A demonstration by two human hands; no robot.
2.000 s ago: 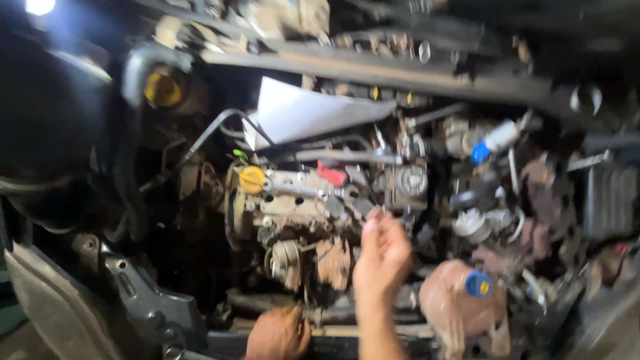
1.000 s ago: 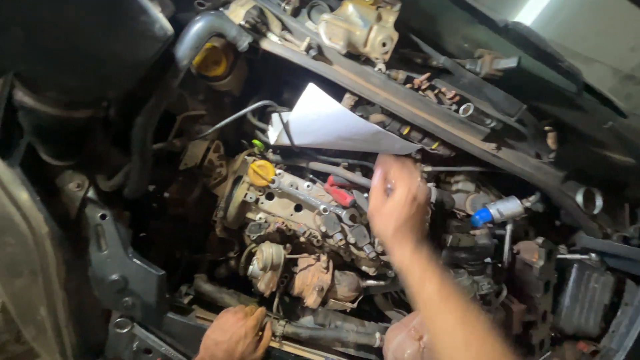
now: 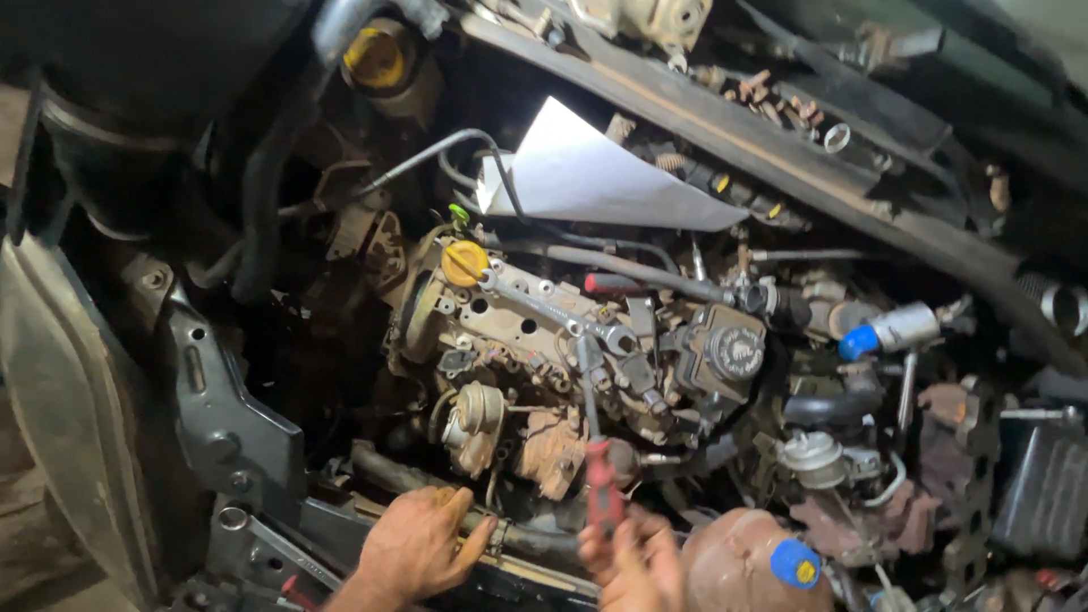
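My right hand, low at centre right, holds a screwdriver by its red handle, the shaft pointing up over the engine. My left hand rests on the front edge of the engine bay, beside a hose; whether it grips anything is unclear. A combination wrench lies on the engine top, from the yellow oil filler cap toward the ignition coils. A second red handle lies just above the wrench. A folded white paper sheet sits behind the engine.
A brown coolant tank with a blue cap stands right of my right hand. Another wrench lies on the frame at lower left. A black reservoir, a blue-capped metal cylinder and a turbocharger-like part are to the right.
My right hand has moved down from near the paper's lower edge to the front of the engine, and a red-handled screwdriver now shows in it. My left hand remains at the front edge.
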